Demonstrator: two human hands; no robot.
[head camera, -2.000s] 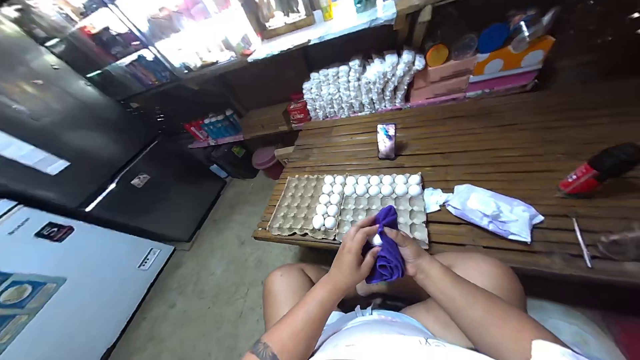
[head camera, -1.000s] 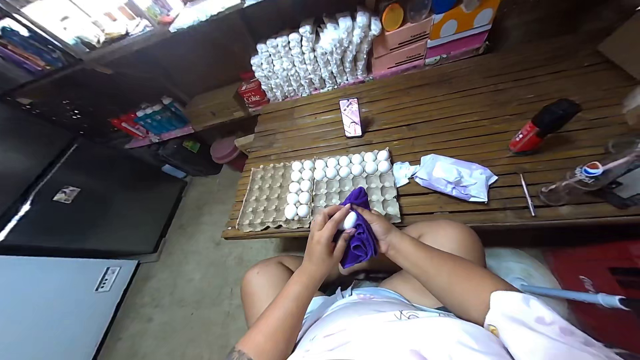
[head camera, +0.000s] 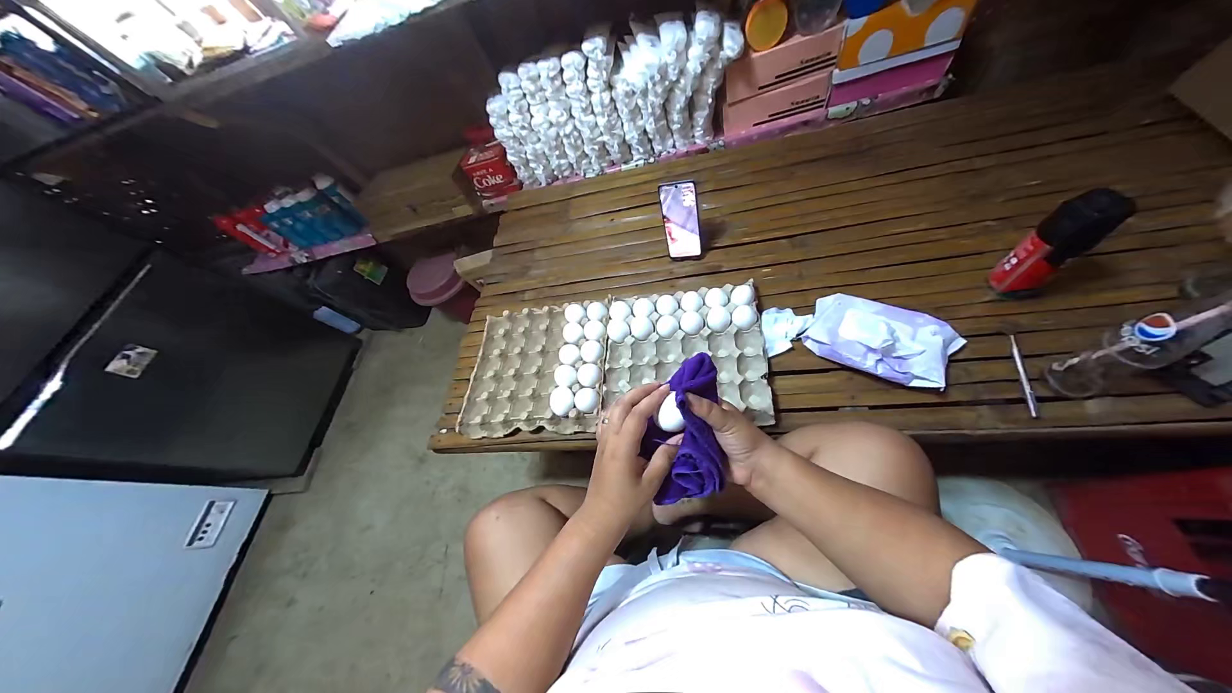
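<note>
A white egg (head camera: 671, 414) is between my hands, over my lap. The fingers of my left hand (head camera: 628, 443) close around its left side. My right hand (head camera: 736, 438) grips a bunched purple cloth (head camera: 698, 467) that lies against the egg's right side. Just beyond my hands, two cardboard egg trays lie side by side on the slatted wooden table. The left tray (head camera: 515, 371) has white eggs in its two right-hand columns; the right tray (head camera: 645, 356) has white eggs in its two far rows. My hands and the cloth hide part of the right tray's near edge.
A phone (head camera: 680, 219) lies beyond the trays. To their right are a wipes packet (head camera: 881, 342), a pen (head camera: 1024, 377), a red-and-black bottle (head camera: 1054, 245) and a clear glass bottle (head camera: 1121, 351). Bagged white goods (head camera: 616, 106) and boxes (head camera: 780, 82) line the back edge.
The egg shows more plainly between my hands than two seconds ago, when cloth and fingers covered most of it. The view has shifted noticeably to the right.
</note>
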